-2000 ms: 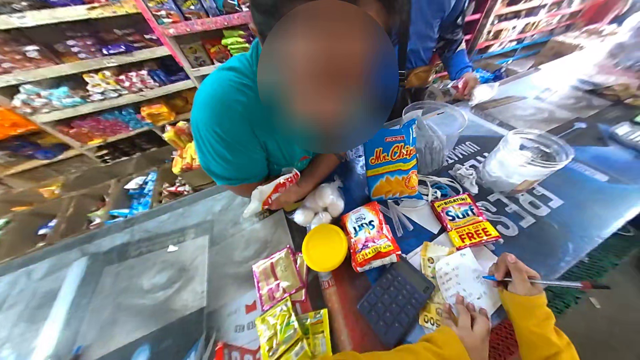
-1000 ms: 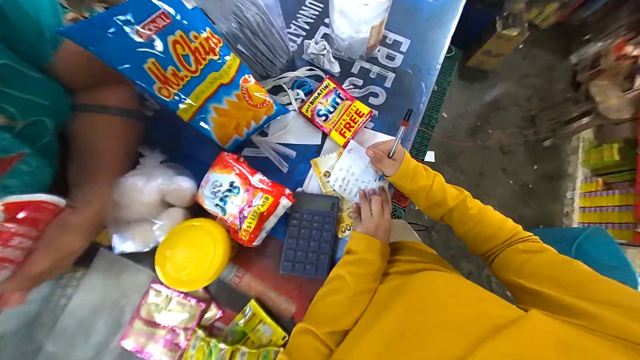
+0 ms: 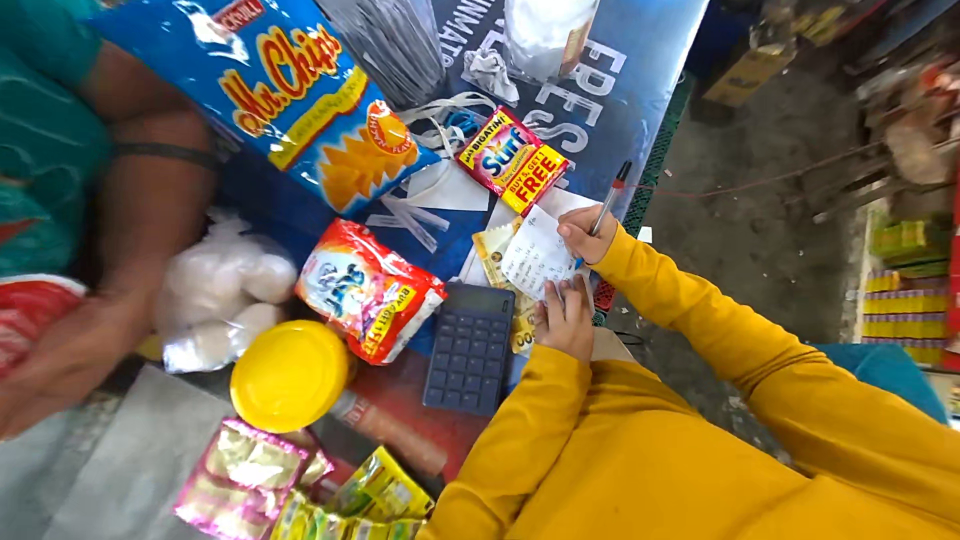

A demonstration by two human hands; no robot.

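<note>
My right hand (image 3: pixel 589 234) grips a pen (image 3: pixel 612 196), its lower end at a small handwritten paper (image 3: pixel 536 251). My left hand (image 3: pixel 566 319) rests with its fingertips on the paper's lower edge. Banknotes (image 3: pixel 495 251) lie partly under the paper. Left of my left hand is a dark calculator (image 3: pixel 469 349). A red and orange Surf detergent pack (image 3: pixel 367 292) lies beyond it to the left, and a pink and yellow Surf pack (image 3: pixel 512 161) lies above the paper. A big blue chips bag (image 3: pixel 300 97) is at the upper left.
A yellow round lid (image 3: pixel 290 376), a plastic bag of eggs (image 3: pixel 225 292), pink-edged sachets (image 3: pixel 240 480) and green-yellow sachets (image 3: pixel 386 484) lie at the left. Another person's arm (image 3: pixel 150 195) is beside the eggs. A clear tub (image 3: pixel 547 37) stands near the table's right edge.
The view has swung strongly right and down since the oldest frame. The pen stays in my right hand and my left hand stays on the paper.
</note>
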